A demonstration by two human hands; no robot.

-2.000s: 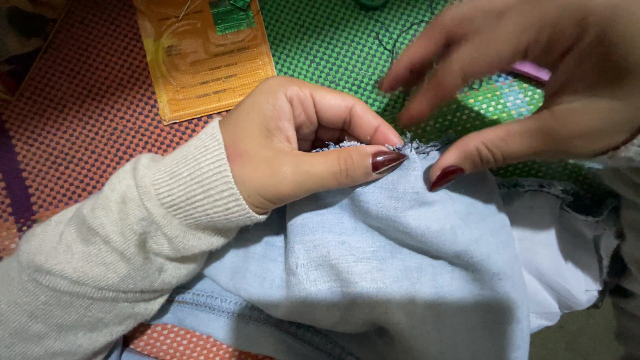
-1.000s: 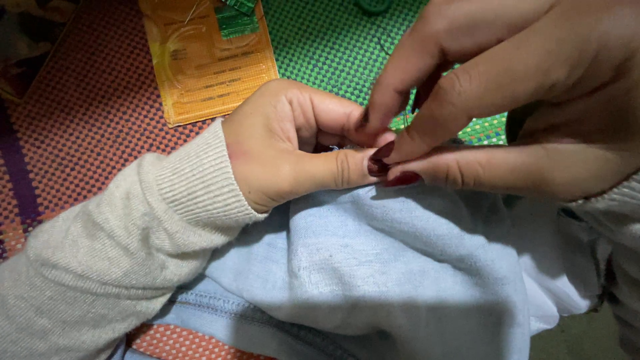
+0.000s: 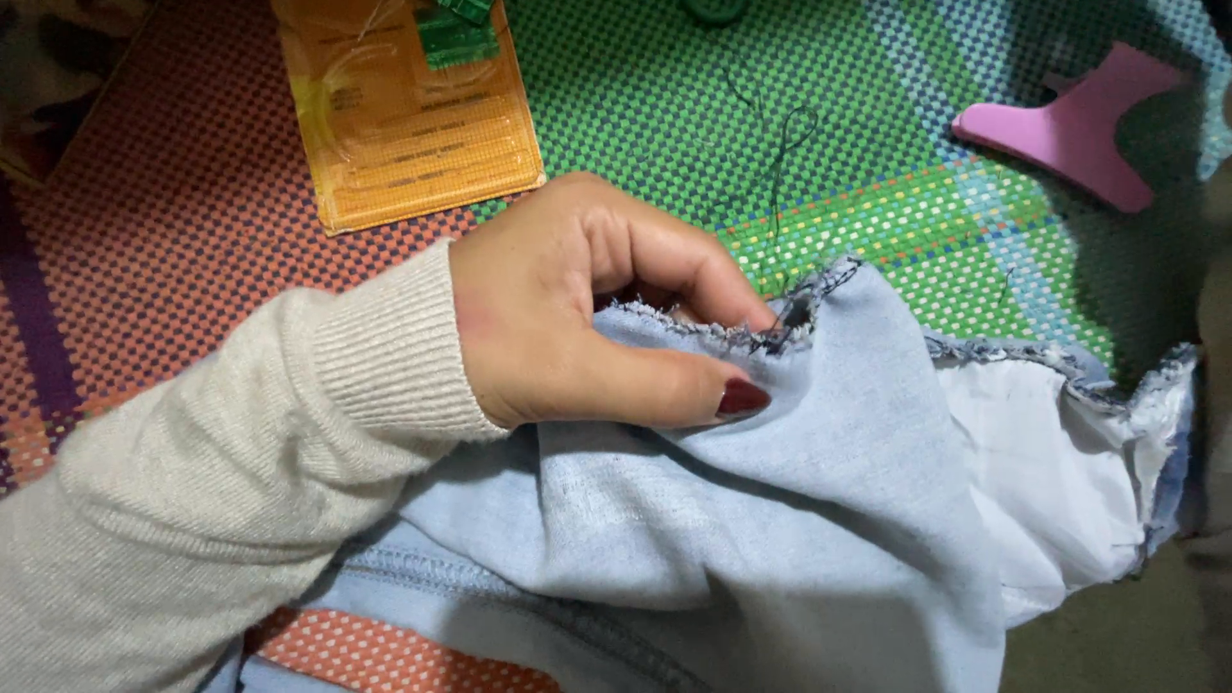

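Pale blue denim cloth [image 3: 712, 539] lies across the lower middle and right, its upper edge frayed and worked over with dark thread [image 3: 794, 322]. My left hand [image 3: 616, 337] pinches this edge between the thumb, in front of the cloth, and the forefinger behind it. A white fabric piece [image 3: 1049, 472], like a pocket lining, shows at the right with a similar dark-stitched edge. My right hand is out of view, and no needle can be made out.
Beneath everything spreads a woven mat [image 3: 616, 87] in green and orange. An orange card packet [image 3: 423, 135] with a green foil piece [image 3: 457, 38] lies at the upper left. A pink plastic piece [image 3: 1078, 125] is at the upper right, a dark green round object [image 3: 715, 8] at the top edge.
My right hand, which was at the cloth's edge beside the left fingertips, has left the view. The left hand keeps its pinch, and the stitched edge beside it is uncovered.
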